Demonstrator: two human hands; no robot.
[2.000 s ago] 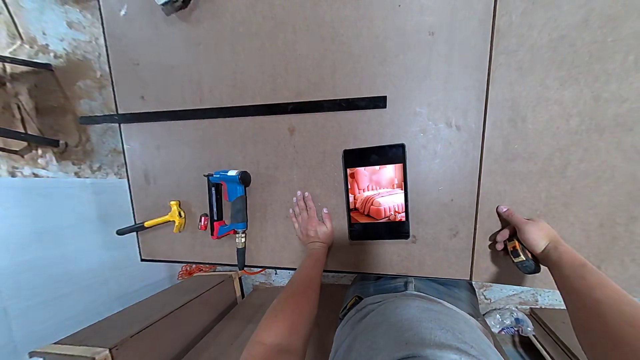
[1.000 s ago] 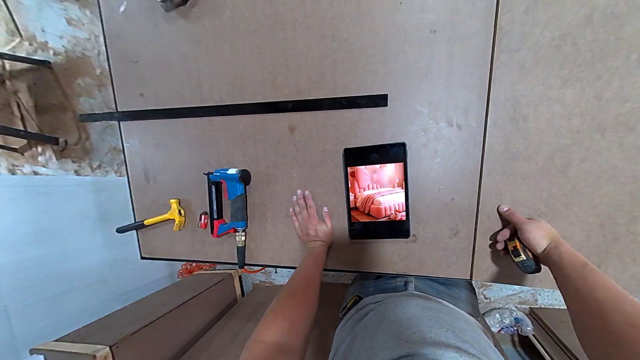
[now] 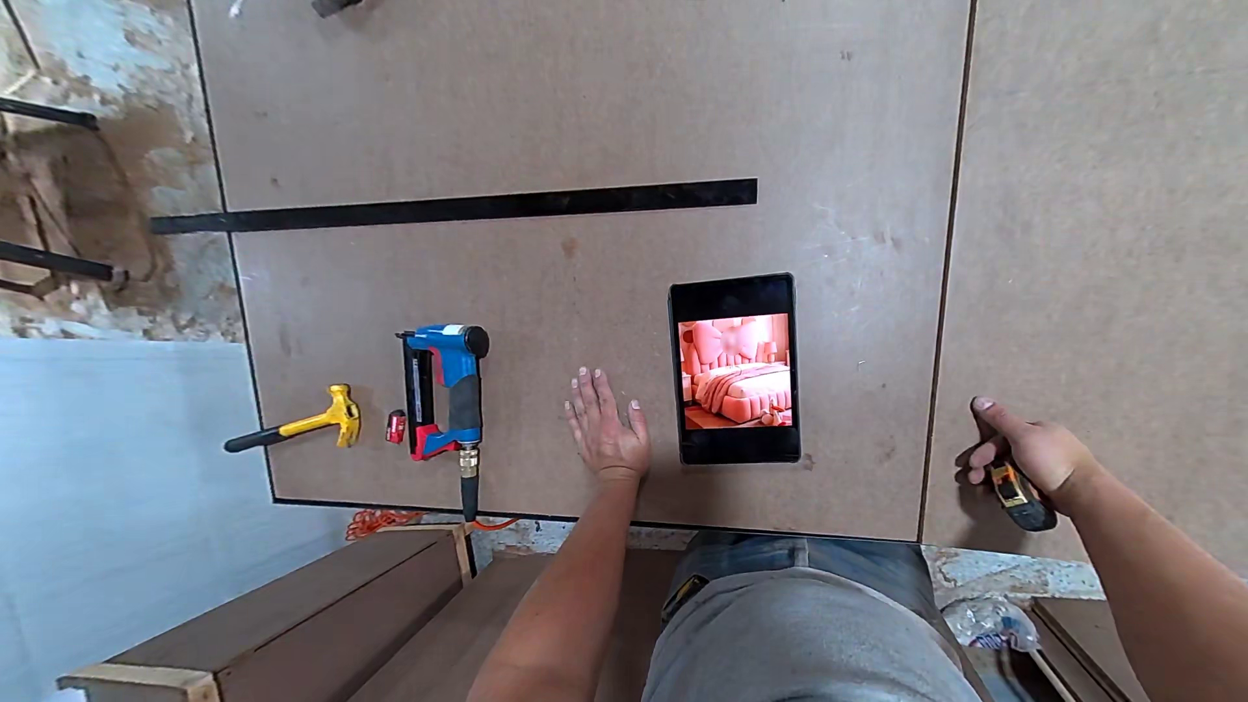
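My left hand [image 3: 608, 429] lies palm down with fingers spread on the brown board tabletop [image 3: 585, 292], holding nothing. Just right of it rests a tablet [image 3: 737, 370] whose screen shows a pink bed. At the right, my right hand [image 3: 1035, 453] grips a tape measure [image 3: 1020, 495] over the neighbouring board, its thumb and fingers pointing away from me. Left of my left hand lies a blue and black pneumatic stapler [image 3: 450, 395] with a hose fitted at its near end. Beside that are a small red object [image 3: 395, 426] and a yellow claw hammer [image 3: 317, 421] with a dark grip.
A long black straight strip [image 3: 487, 207] lies across the board, overhanging its left edge. Brown box-like panels [image 3: 322, 614] stand below at near left, by an orange coiled hose [image 3: 380, 523]. A clear plastic bag [image 3: 990, 624] is at near right. Dark metal legs [image 3: 54, 261] show at far left.
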